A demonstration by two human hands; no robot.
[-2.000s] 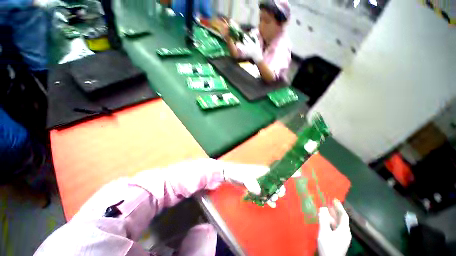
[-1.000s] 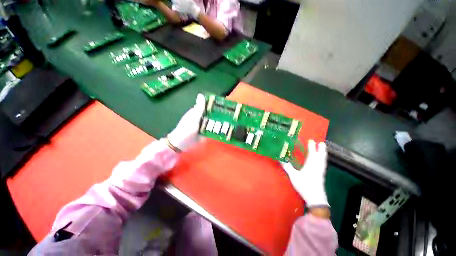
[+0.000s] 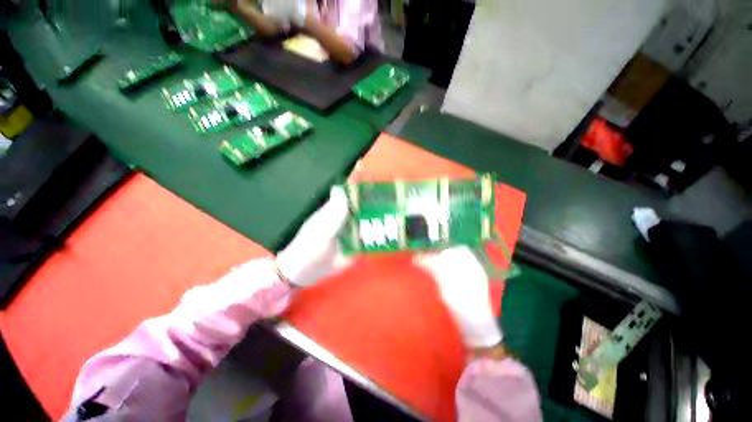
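A green circuit board (image 3: 460,221) is held up over the red-orange mat (image 3: 371,317), its component face with pale connectors and one black block towards me. My gloved left hand (image 3: 317,243) grips its left end. My gloved right hand (image 3: 463,293) is at its lower edge, right of the middle; the fingers are blurred and their tips partly merge with the board's edge. A pale green translucent template (image 3: 501,262) shows past the board's lower right corner, mostly hidden behind it.
Several boards (image 3: 268,138) lie in a row on the green bench (image 3: 185,177). Another person's hands and forearms (image 3: 326,37) are beyond, at a black pad (image 3: 317,92). A second red-orange sheet (image 3: 140,272) lies left. A perforated strip (image 3: 631,334) lies in the right recess.
The board has turned from tilted to nearly level. My right hand has moved left from its lower right corner to along its lower edge. My left hand still holds the left end.
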